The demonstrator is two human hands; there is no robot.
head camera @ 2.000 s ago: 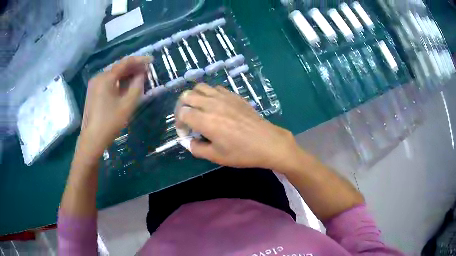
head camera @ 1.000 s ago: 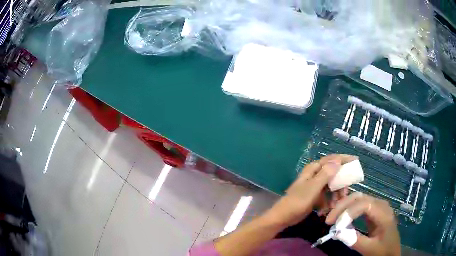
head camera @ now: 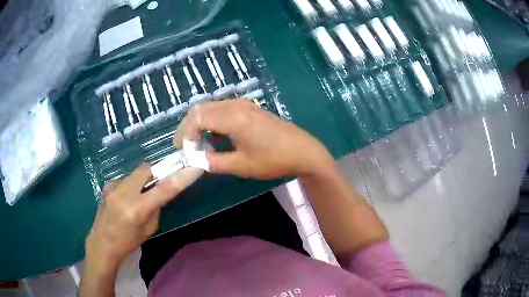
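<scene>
My left hand [head camera: 130,209] grips a white unit [head camera: 168,165] between thumb and fingers, above the near edge of the clear component tray [head camera: 87,142]. My right hand [head camera: 249,136] meets it at the unit's right end, pinching there. A white piece [head camera: 196,155] shows at the right fingertips; whether it is a finger cover or part of the unit is unclear. Grey-ended pin parts [head camera: 171,87] lie in a row across the back of the tray. More pale ends show behind my right hand. Fingers hide part of the unit.
A finished-unit tray [head camera: 380,113] with white units [head camera: 329,46] is at the right, overhanging the bench edge. Stacked filled trays [head camera: 464,64] stand far right. A cloudy bag [head camera: 40,58], a white packet [head camera: 32,151] and a white card [head camera: 120,36] are at the left.
The view has swung back from the bench's left side to the trays. My hands, apart with a white block and a thin rod-ended piece, have come together at the white unit.
</scene>
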